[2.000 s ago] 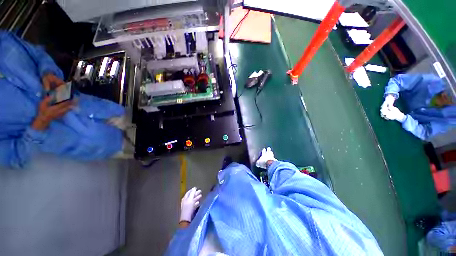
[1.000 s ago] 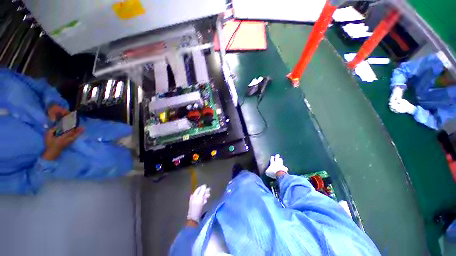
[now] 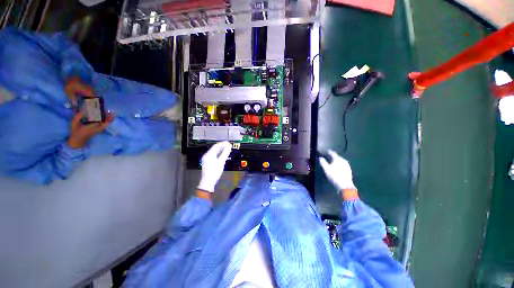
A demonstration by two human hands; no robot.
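Observation:
A green circuit board [image 3: 274, 101] with long silver heat sinks [image 3: 231, 95] and copper-red toroidal inductors lies on the black test fixture [image 3: 304, 152]. My left hand [image 3: 215, 166], in a white glove, is at the fixture's front edge, its fingertips just below the board's front left part, holding nothing. My right hand [image 3: 337, 170], also white-gloved, is over the green bench just right of the fixture, fingers apart and empty. Coloured buttons [image 3: 266, 165] sit on the front panel between my hands; those at the left are hidden by my left hand.
The clear press plate [image 3: 225, 27] is above and behind the board. A mouse [image 3: 344, 86] and a dark corded handheld device [image 3: 366, 87] lie on the bench. Another circuit board [image 3: 335, 232] is beside my right sleeve. An orange-red post [image 3: 462, 63] stands right. A person [image 3: 51, 112] holds a phone at left.
Both hands have moved forward: my left from low beside my body to the fixture's front edge, my right off the near bench area. The view has turned toward the fixture. The press plate looks farther back.

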